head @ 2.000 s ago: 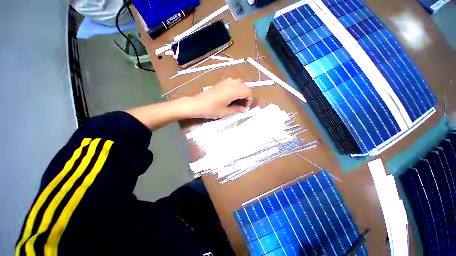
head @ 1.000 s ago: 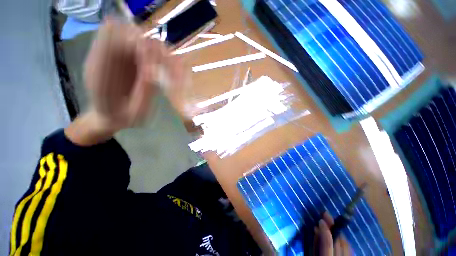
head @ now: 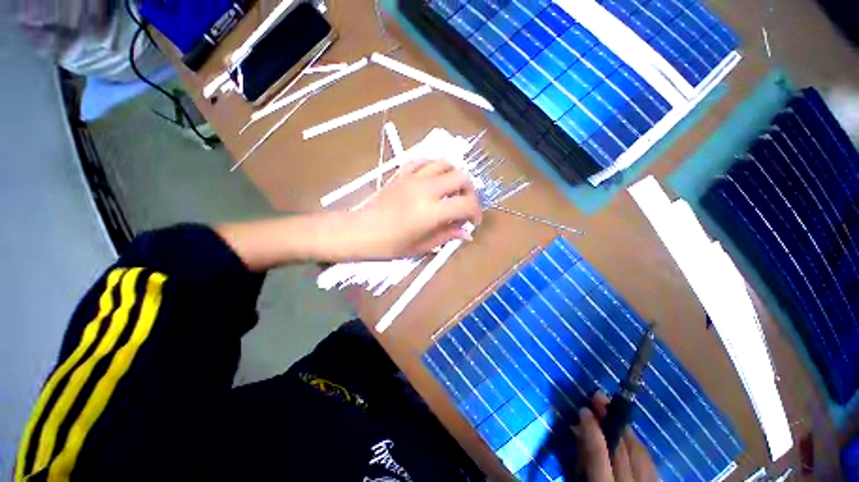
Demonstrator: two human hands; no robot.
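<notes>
My left hand point(head: 419, 212) is over the heap of short white strips point(head: 443, 146), left of the solar panel. Its fingertips are closed on the upper end of a short white strip point(head: 414, 294) that slants down beside the heap. Its palm hides part of the heap. The blue solar panel point(head: 527, 377) lies on the brown bench, with a thin line along its upper left edge. My right hand point(head: 612, 447), cut off by the bottom edge, holds the dark soldering iron point(head: 633, 372) over the panel, its tip pointing up.
A panel stack with white bands point(head: 565, 104) stands on a teal mat at the top. A darker stack point(head: 791, 226) is at the right. Long white strips point(head: 721, 292) lie between it and the panel. A phone point(head: 287, 52), loose strips and a blue item point(head: 184, 24) are upper left.
My left hand went from the heap to a blurred position off the bench's left side, and is now back at the heap. My right hand with the iron has come into view over the panel.
</notes>
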